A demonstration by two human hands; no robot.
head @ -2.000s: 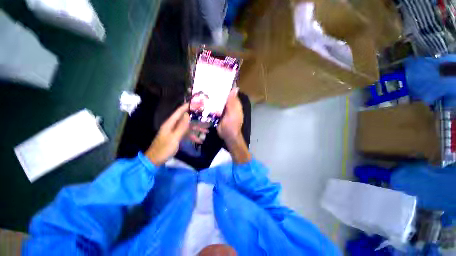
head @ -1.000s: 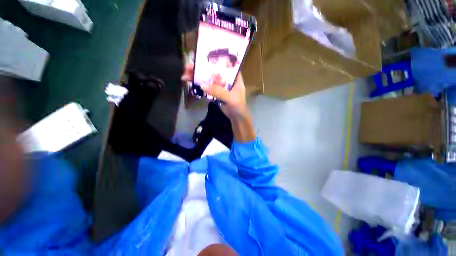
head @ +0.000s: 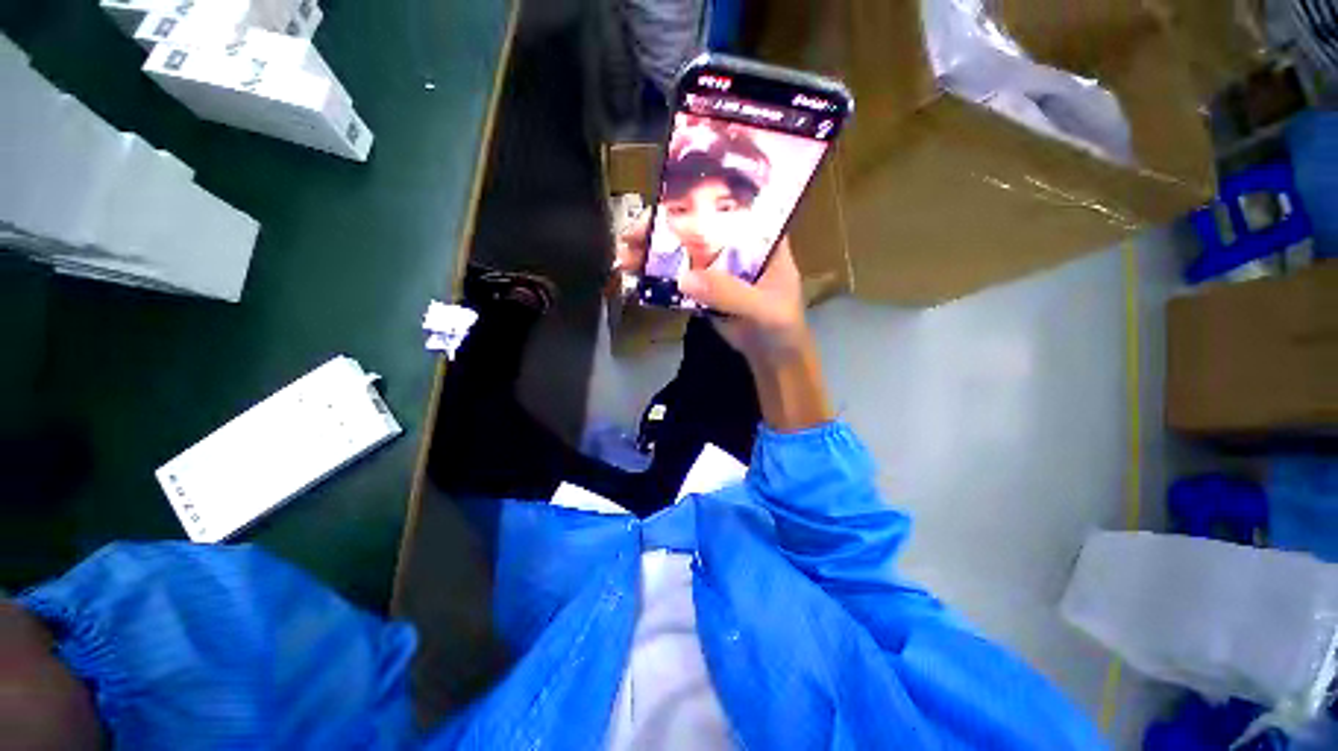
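My right hand (head: 756, 301) holds a smartphone (head: 744, 184) upright, its thumb over the lower part of the bright screen, which shows a pinkish picture of a person in a dark cap. The phone is above the floor in front of my knees. My left hand (head: 52, 682) is cut off and blurred at the lower left edge; its fingers are out of the picture. A long white box (head: 279, 448) lies alone on the dark green bench (head: 345, 250), just beyond my left sleeve.
A leaning stack of white boxes (head: 125, 198) and a row of printed white boxes (head: 257, 81) stand on the bench. A paper scrap (head: 448, 327) lies at its edge. A small open carton (head: 826, 242) is behind the phone, beside a large carton (head: 1013, 191). A white sack (head: 1203, 609) stands at right.
My left hand has let go of the phone and moved down to the lower left edge. My right hand has raised the phone forward. The view has shifted, showing more of the bench boxes.
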